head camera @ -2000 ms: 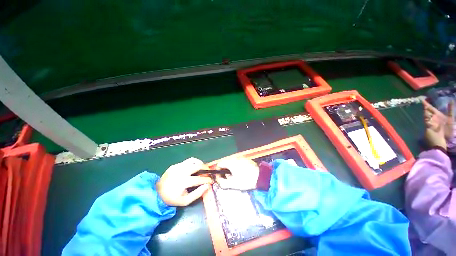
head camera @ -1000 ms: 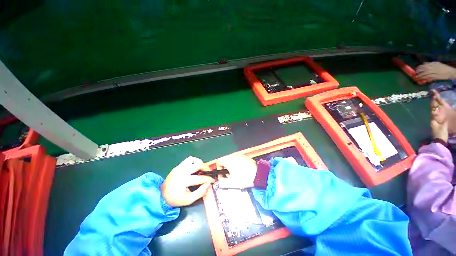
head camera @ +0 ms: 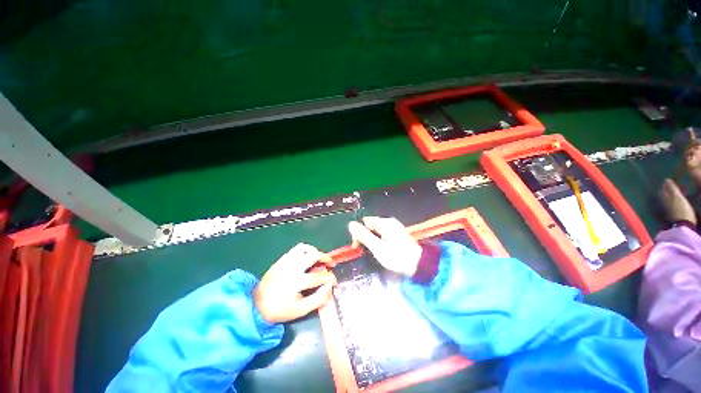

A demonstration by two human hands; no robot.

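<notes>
An open tablet (head camera: 384,315) lies in front of me inside a red-orange frame (head camera: 336,351); a large pale block in it glares white. My left hand (head camera: 296,284) is at the frame's upper left corner, with thumb and fingers curled around a small dark gap; I cannot tell whether a part is between them. My right hand (head camera: 388,244) is above the tablet's top edge with its fingertips together near the frame's upper side. Whether the fingertips hold something small cannot be made out.
A framed tablet with a yellow-orange ribbon (head camera: 580,211) lies at right. Another framed tablet (head camera: 469,119) is on the green belt. Red frames (head camera: 42,307) stand at far left beside a grey-white post (head camera: 73,176). A neighbour's purple sleeve (head camera: 676,269) and hands are at right.
My right hand has moved up and away from my left hand. The dark strip between my fingertips no longer shows. The tablet on the belt has shifted right in view.
</notes>
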